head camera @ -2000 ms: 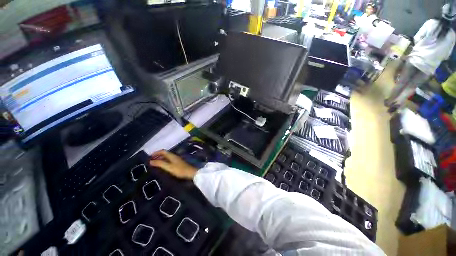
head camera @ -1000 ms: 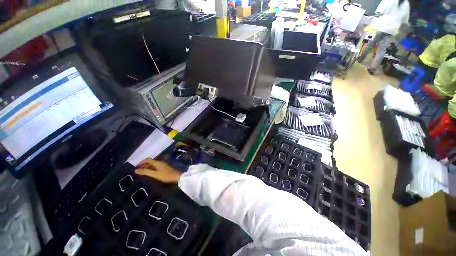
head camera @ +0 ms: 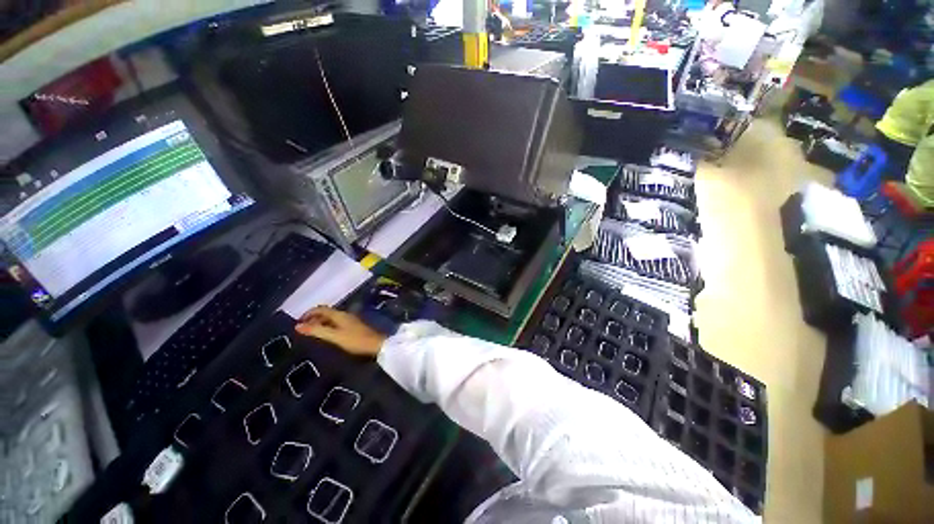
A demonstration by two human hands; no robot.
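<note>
A black foam tray (head camera: 220, 461) lies in front of me. Several smartwatch units with dark faces and pale rims, such as this one (head camera: 376, 441), sit in its pockets. Two white units (head camera: 163, 470) sit at its left side. My right hand (head camera: 343, 332) rests at the tray's far right corner, fingertips down at the edge; whether they hold anything is hidden. My left hand is out of the picture. The test box (head camera: 481, 266) stands open beyond my forearm, with a small pale piece (head camera: 506, 234) on a white wire inside.
A monitor (head camera: 123, 215) and keyboard (head camera: 230, 307) are at left, with a grey instrument (head camera: 364, 189) beside the box. A moulded plastic tray (head camera: 41, 409) lies at far left. More foam trays (head camera: 707, 409) and striped bundles (head camera: 650, 246) are at right. A cardboard box (head camera: 881, 461) stands on the floor.
The monitor's rows have turned green. The camera view has shifted. My right hand has stayed at the same corner of the foam tray, and the test box lid has stayed open.
</note>
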